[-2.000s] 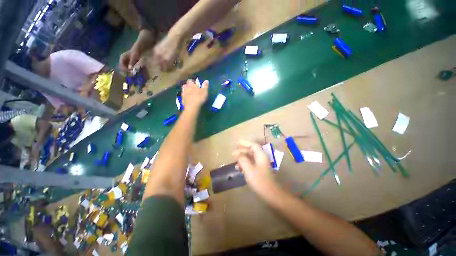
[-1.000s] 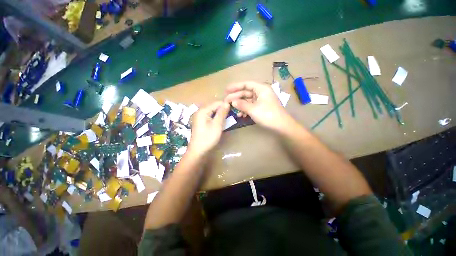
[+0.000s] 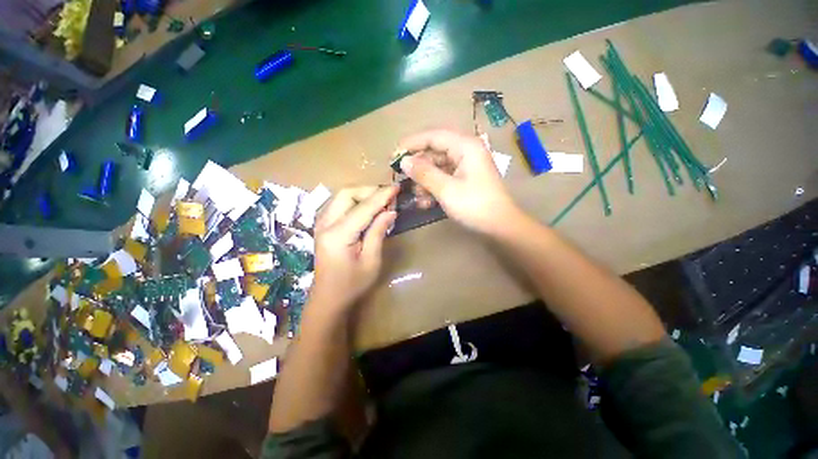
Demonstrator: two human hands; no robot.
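Observation:
My right hand (image 3: 462,179) holds a small dark green circuit board (image 3: 401,163) between thumb and fingers, above the dark work block (image 3: 417,218). My left hand (image 3: 352,235) is just left of it, fingertips pinched close to the board; whether they grip a wire or part is too small to tell. The hands hide most of the block. A sample unit lies right of my hands: a green board (image 3: 494,109) wired to a blue battery (image 3: 533,147). A white label (image 3: 565,162) lies beside the battery.
A pile of boards, white labels (image 3: 243,318) and yellow-taped parts (image 3: 191,218) lies at the left. Green strips (image 3: 652,125) lie at the right. The green conveyor (image 3: 359,90) carries blue batteries (image 3: 274,64) behind. A black perforated tray (image 3: 753,233) is at the lower right.
The left hand had reached over the conveyor; both hands then came together over the block. Since then they have parted slightly, and the board shows at the right fingertips. The view has shifted.

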